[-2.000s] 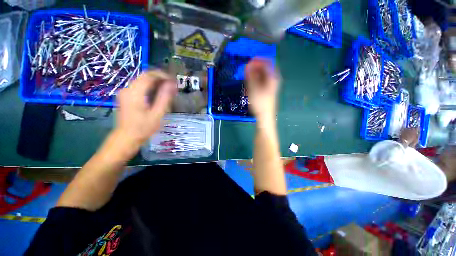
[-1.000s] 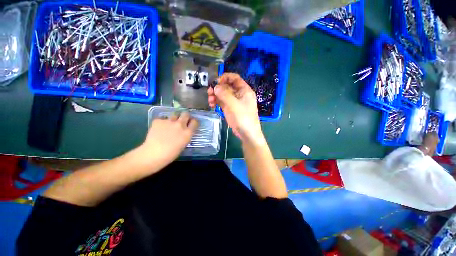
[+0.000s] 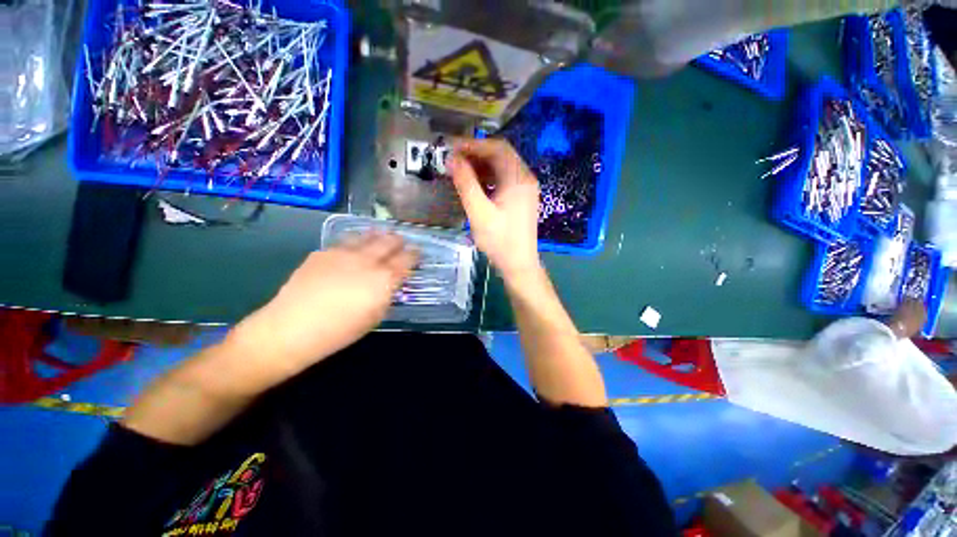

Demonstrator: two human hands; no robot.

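Note:
My right hand [image 3: 502, 199] is at the press fixture [image 3: 428, 159], its thumb and fingertips close together beside the two white squares. Anything between those fingertips is too small to tell. My left hand [image 3: 341, 278], blurred, is over the left part of the clear parts box [image 3: 469, 278]; its fingertips hide some of the thin silvery pins [image 3: 428, 285] inside. Whether it holds a pin cannot be told. The clear press guard [image 3: 462, 79] with a yellow warning triangle is above the fixture. The ring bin [image 3: 603, 215] with small dark rings is right of the press.
The blue pin bin [image 3: 338, 126] is left of the press, with a dark phone [image 3: 105, 241] below it. Clear boxes [image 3: 26, 79] lie far left. A white scrap [image 3: 651, 316] lies right. Blue bins [image 3: 789, 210] and another person's white sleeve [image 3: 829, 383] are far right.
My right hand has moved from the ring bin to beside the fixture. My left hand has moved from near the pin bin down to the clear box. The view has shifted somewhat.

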